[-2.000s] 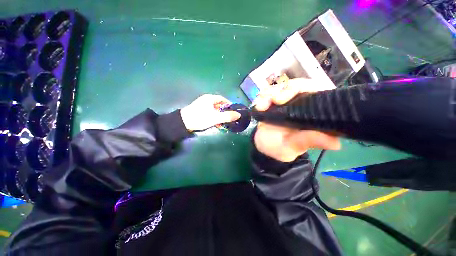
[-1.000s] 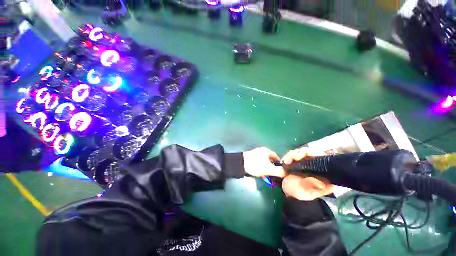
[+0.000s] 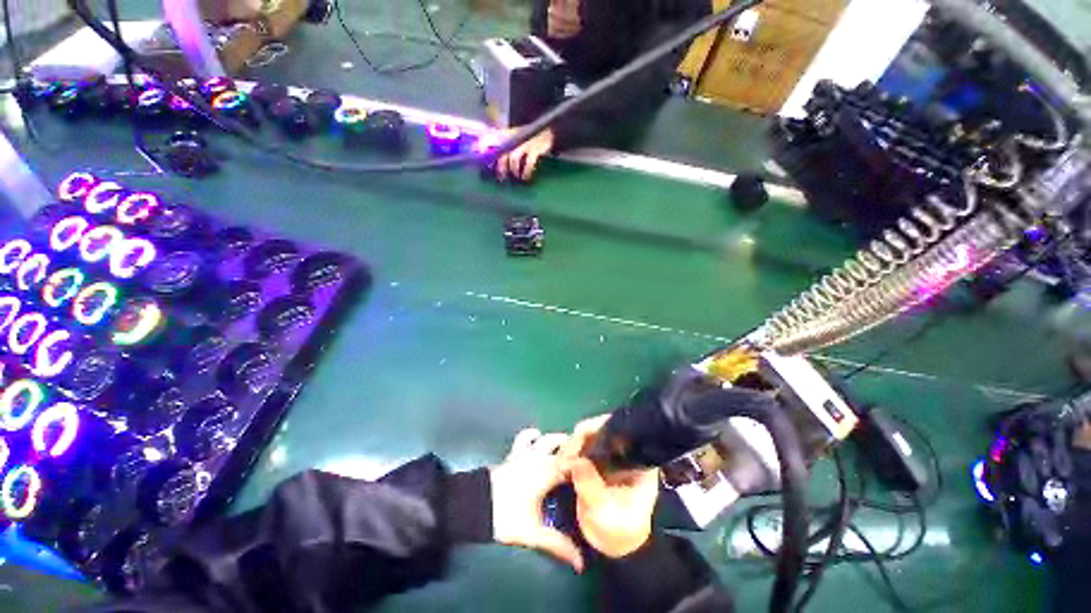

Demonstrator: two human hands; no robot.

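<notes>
My right hand (image 3: 613, 497) is closed on the black powered screwdriver (image 3: 660, 419), whose rear end points up and right with a thick black hose curving down. My left hand (image 3: 532, 497) holds a small round black unit (image 3: 559, 508), mostly hidden between both hands. The hands touch, and the screwdriver's tip is hidden. The large black tray (image 3: 323, 329) stands at left with rows of round units, many glowing pink, white or green. The white screw feeder (image 3: 809, 395) is right of the hands, partly behind the screwdriver and hose.
Another person's hand (image 3: 526, 153) is at the far side of the bench. A small black block (image 3: 523, 235) lies mid-bench. Several units line the far strip. Black cords (image 3: 879, 551) and an adapter (image 3: 894, 445) lie at right. A coiled cable (image 3: 879, 266) crosses the upper right.
The view has swung up, showing the far strip and another person. The hands now appear lower and further left, and the screwdriver's rear end has tipped upward. Both hands keep their hold.
</notes>
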